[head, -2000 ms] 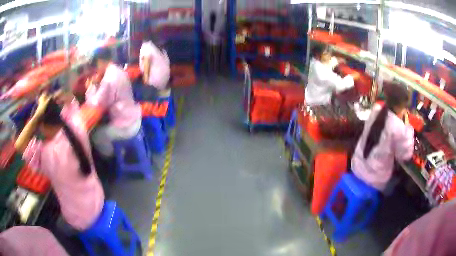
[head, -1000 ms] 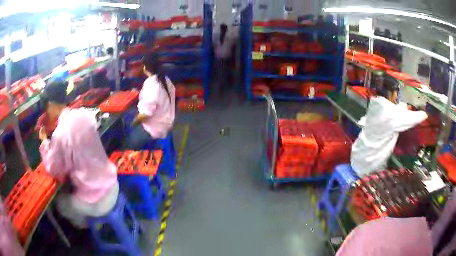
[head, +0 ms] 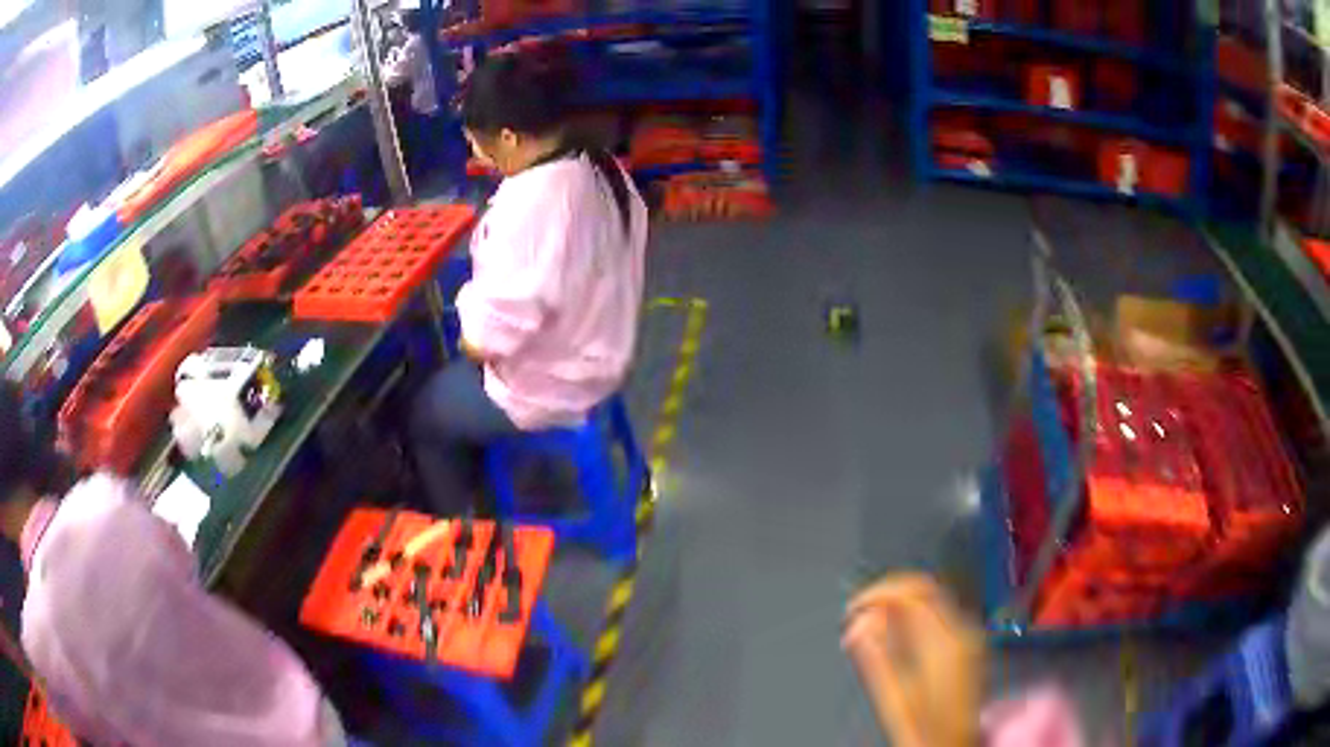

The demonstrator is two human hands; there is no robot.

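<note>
My right hand (head: 916, 660) shows blurred at the bottom right of centre, with a pink sleeve behind it. I see nothing in it, but the blur hides whether its fingers are closed. My left hand is out of the picture. An orange-red parts tray (head: 331, 587) with dark elongated parts in it lies on a blue stool (head: 547, 674), to the left of the hand and apart from it.
Two people in pink smocks (head: 562, 292) sit at the left bench (head: 277, 455), with red trays and a white device (head: 226, 406). A trolley (head: 1006, 496) with stacked red trays (head: 1145, 504) stands right. Blue racks (head: 1065, 110) stand behind. Yellow-black tape (head: 619, 598) edges the aisle.
The view has moved up the aisle and turned left. The stool with its tray and the trolley are nearer. My right hand has come into view. The right-hand bench has mostly left the picture.
</note>
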